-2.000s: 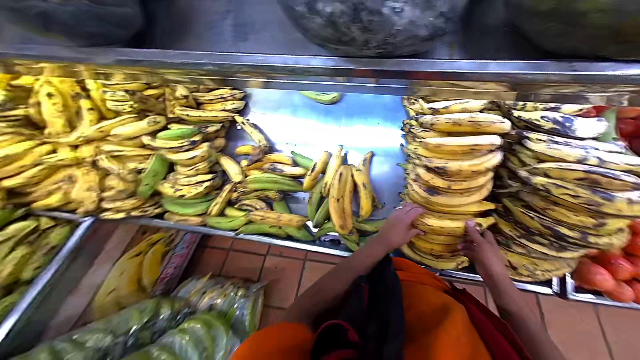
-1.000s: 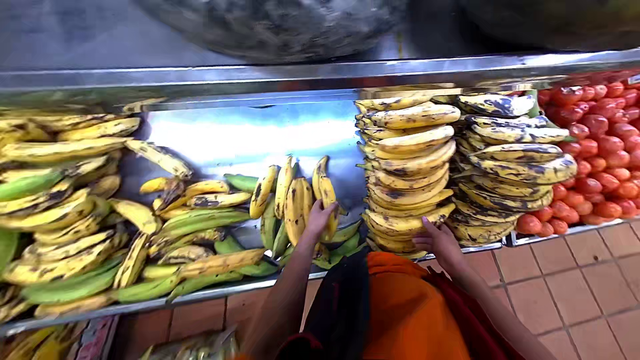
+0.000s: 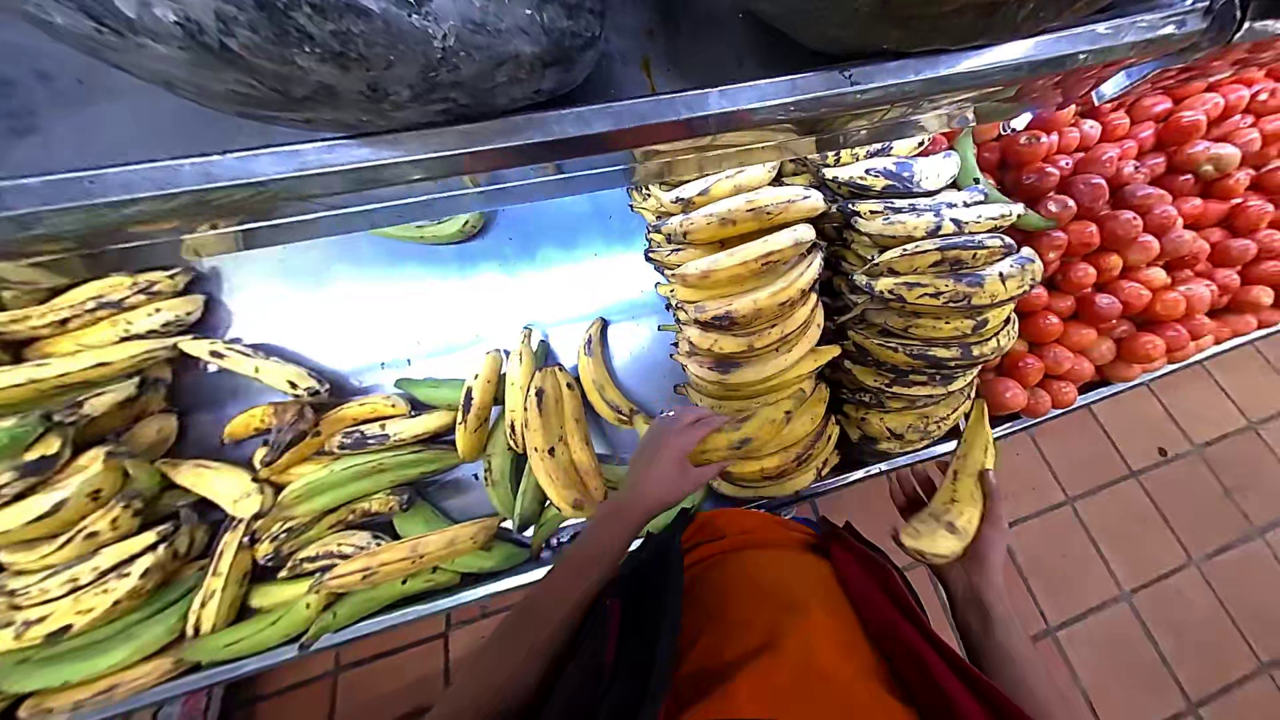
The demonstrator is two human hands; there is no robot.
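My left hand (image 3: pixel 672 455) touches the lower left side of a stack of yellow plantains (image 3: pixel 745 320); whether it grips one is unclear. In my right hand (image 3: pixel 960 510) lies a single yellow plantain (image 3: pixel 955 490), held over the tray's front edge. Beside the first stack stands a second stack of dark-spotted plantains (image 3: pixel 930 300). Left of my left hand, several yellow plantains (image 3: pixel 560 440) lean on green ones. More yellow and green plantains (image 3: pixel 400 555) lie loosely piled farther left.
Red tomatoes (image 3: pixel 1130 240) fill the right side. A metal shelf edge (image 3: pixel 600 130) runs above the steel tray (image 3: pixel 450 290), with a large dark rounded object (image 3: pixel 350 60) on the shelf. Tiled floor (image 3: pixel 1150 530) shows in front. A green plantain (image 3: pixel 430 230) lies at the tray's back.
My right hand has moved from the plantain stack out past the front edge and now holds a plantain. My left hand has moved from the loose plantains to the stack.
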